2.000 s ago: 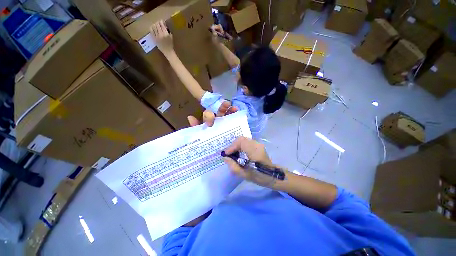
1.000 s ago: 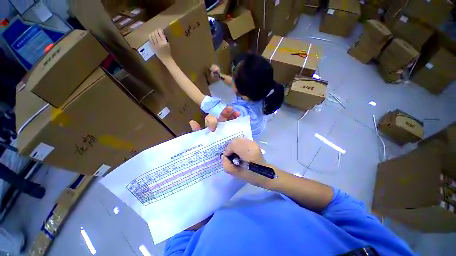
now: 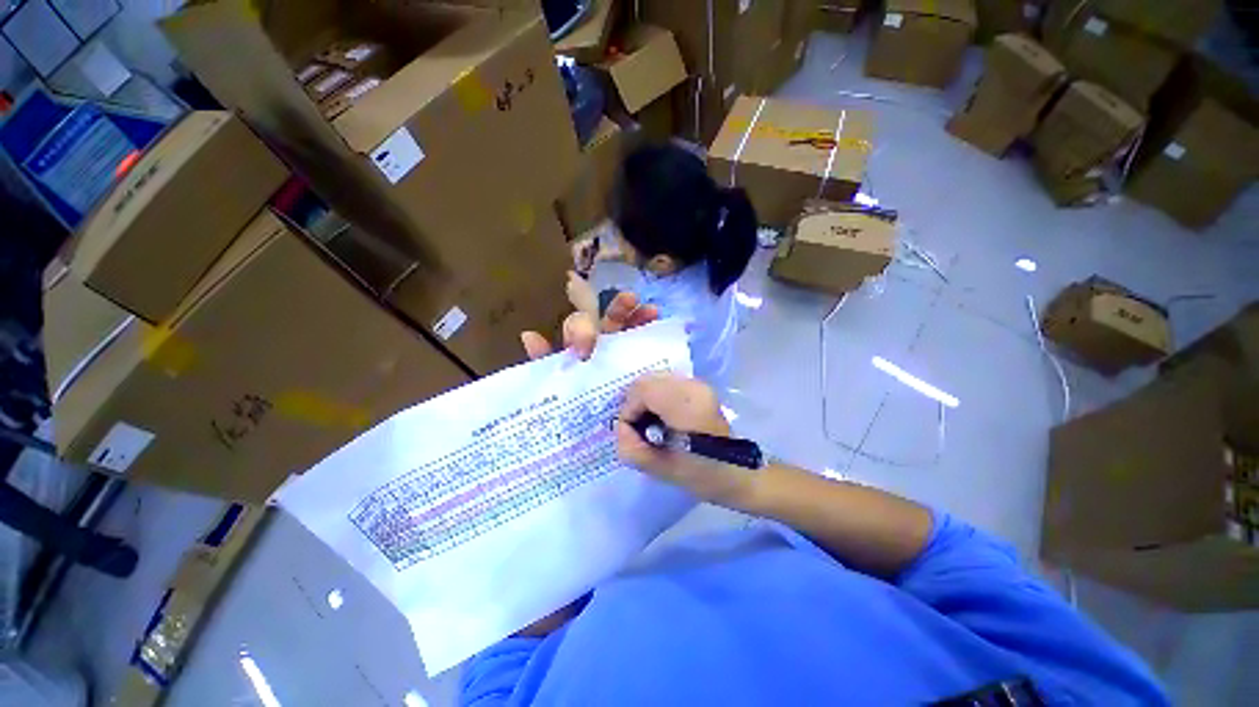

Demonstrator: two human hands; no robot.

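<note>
A white packing list [image 3: 497, 566] with a printed table and a coloured row is held in front of my blue-clad body. My left hand [image 3: 591, 329] grips its upper edge; only the fingers show, the rest is behind the sheet. My right hand [image 3: 677, 425] is closed around a black marker pen [image 3: 721, 449], with the pen's front end at the right part of the table. Whether it touches the paper I cannot tell.
A person [image 3: 677, 235] in light blue crouches just beyond the sheet, beside a tall carton [image 3: 483, 152] with handwritten marks. Stacked cartons [image 3: 262, 373] stand at left. A strapped carton [image 3: 787, 159] bears scissors [image 3: 815, 141]. Loose strapping and a small carton [image 3: 1109, 325] lie on the floor at right.
The other person has taken a hand off the tall carton and drawn both hands together in front of the body. My hands, list and pen have barely moved; the view has shifted slightly.
</note>
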